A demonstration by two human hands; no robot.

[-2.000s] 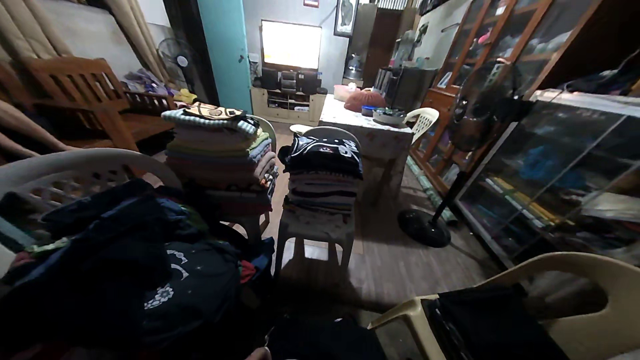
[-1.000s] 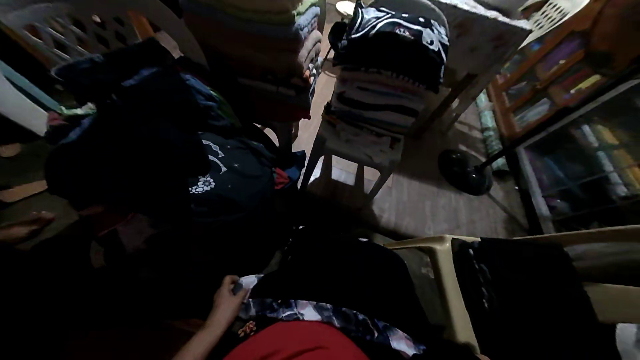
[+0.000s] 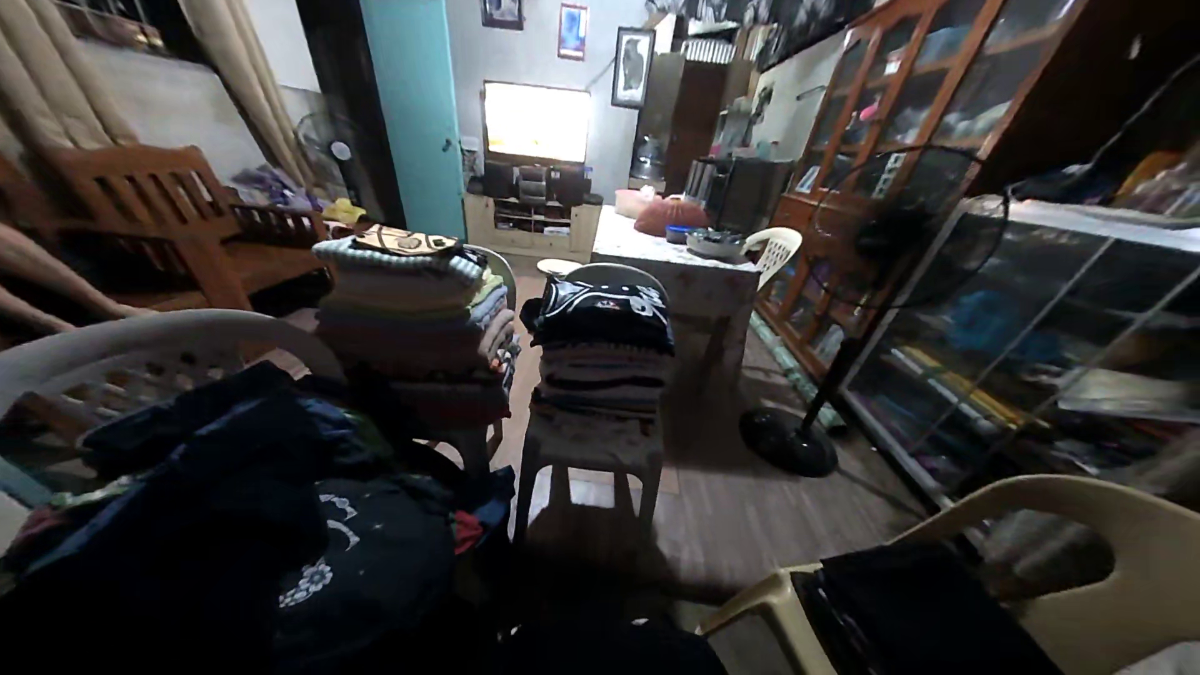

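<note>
Neither of my hands shows in the head view. A heap of dark clothes (image 3: 216,469) covers a plastic chair (image 3: 187,328) at the left, with a white-printed black garment (image 3: 366,553) at its front. Beyond it rises a tall stack of folded clothes (image 3: 403,319). On a plastic chair (image 3: 591,450) in the middle sits another folded stack, topped by a black garment with white print (image 3: 605,314). Folded dark cloth (image 3: 928,609) lies on a beige plastic chair (image 3: 1078,544) at the lower right. Dark cloth (image 3: 609,647) fills the bottom edge.
A pedestal fan (image 3: 787,441) stands right of the middle chair, beside a glass display case (image 3: 1022,347). Farther back are a covered table (image 3: 675,258) bearing containers, a lit television (image 3: 536,122) and a wooden bench (image 3: 159,206). Another person's bare limbs (image 3: 56,272) show at the left edge.
The view has tilted down and back up. One second ago a hand touched patterned cloth near the bottom; that hand is now out of sight.
</note>
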